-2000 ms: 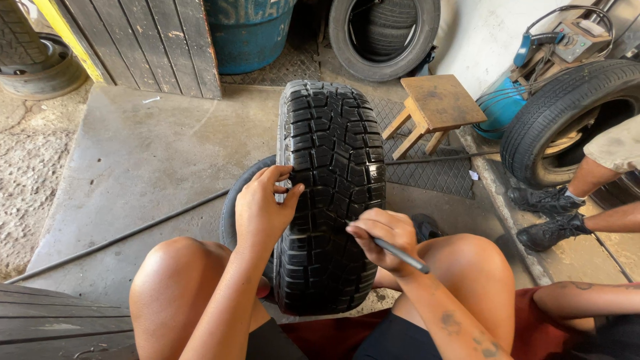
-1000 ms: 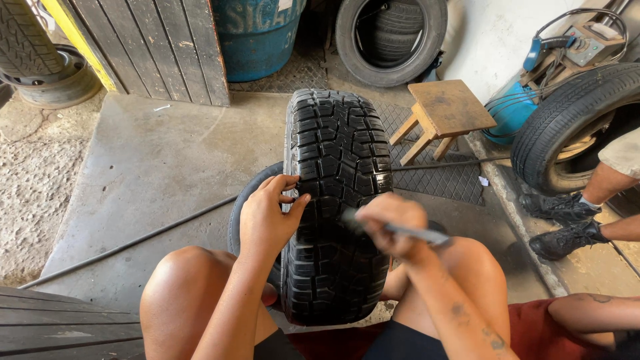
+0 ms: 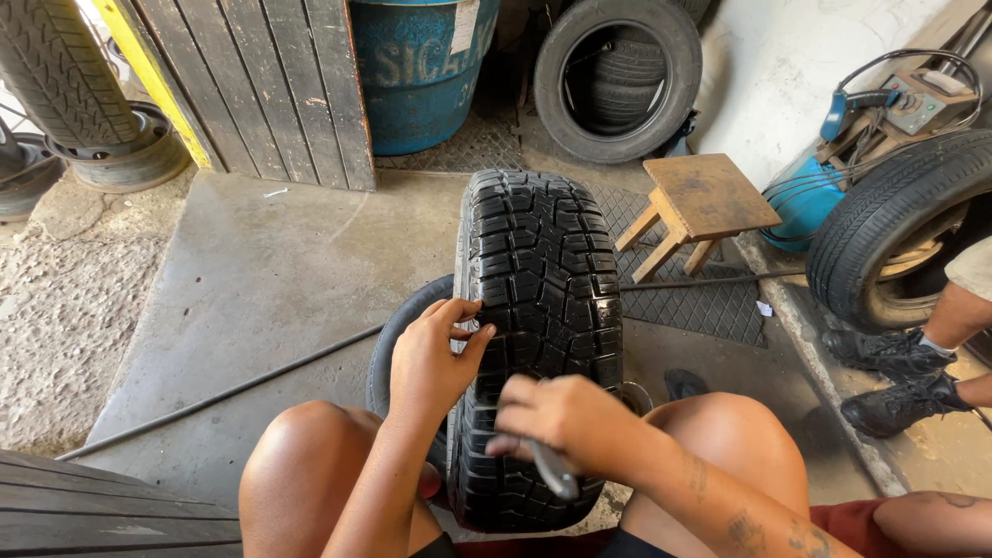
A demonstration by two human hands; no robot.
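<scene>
A black tire with wet, blocky tread stands upright between my knees. My left hand is at the left edge of the tread, thumb and fingertips close together; whether something small is between them is hidden. My right hand, blurred, is over the lower tread, closed around a grey handled tool whose rounded end points down and right. The tool's working end is hidden by the fingers.
A wooden stool stands beyond the tire, right. Another tire and a person's black boots are farther right. A hose crosses the floor; a blue barrel stands behind.
My right hand has moved down the tread with the tool, whose handle now points more downward. Shiny crumpled bits seen at my left fingers earlier no longer show. The view has shifted slightly.
</scene>
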